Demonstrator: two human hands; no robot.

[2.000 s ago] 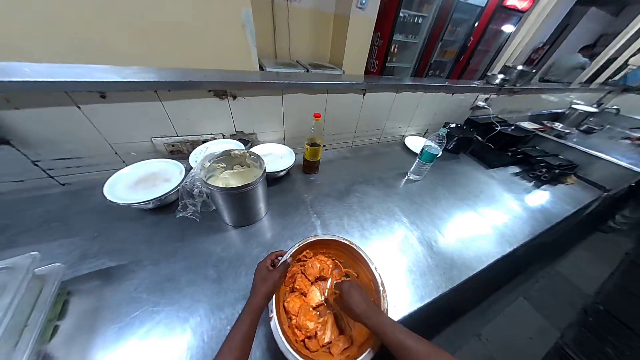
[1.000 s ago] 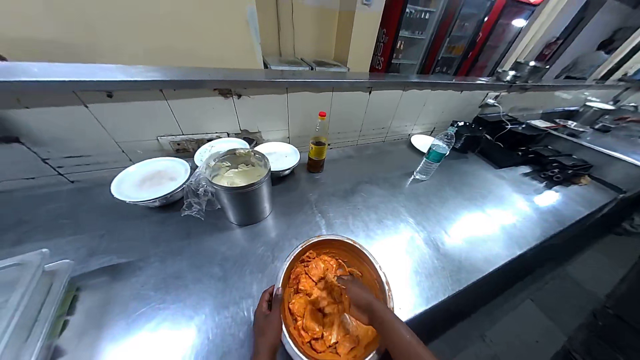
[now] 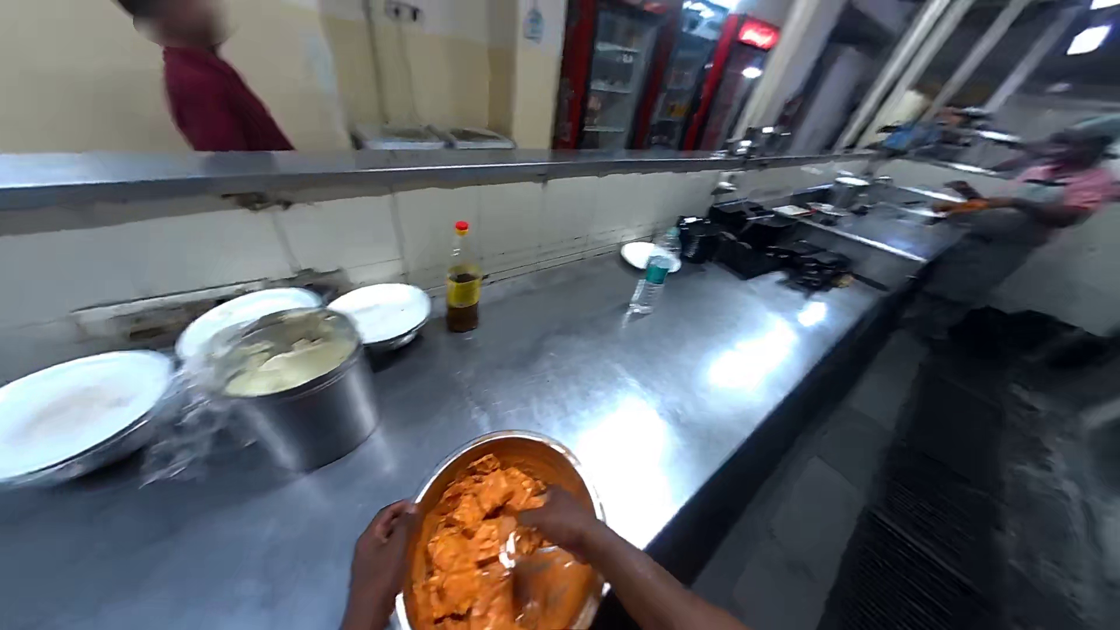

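Observation:
A round steel bowl [image 3: 584, 477] holds chunks of food coated in thick orange marinade [image 3: 477, 534]. My left hand [image 3: 382, 556] grips the bowl's left rim, thumb at the edge. Inside the bowl, my right hand [image 3: 560, 522] touches the coated chunks; its fingertips are partly hidden, so whether they hold a piece is unclear. A shiny object, perhaps a spoon [image 3: 509, 551], lies in the marinade near that hand. Behind the bowl to the left stands a steel pot [image 3: 328, 424] of pale creamy stuff, with crumpled clear plastic [image 3: 188, 429] at its side.
White plates [image 3: 79, 407] cover bowls at the left. A sauce bottle [image 3: 463, 284] and a clear plastic bottle [image 3: 652, 280] stand farther back on the steel counter [image 3: 542, 367]. Black containers [image 3: 752, 236] sit beyond. One person [image 3: 214, 101] is behind the ledge, another [image 3: 1050, 188] at far right.
The view has turned rightward. A person in a dark red top now shows behind the ledge, and another in pink at the far right. My left hand stays at the bowl's left side.

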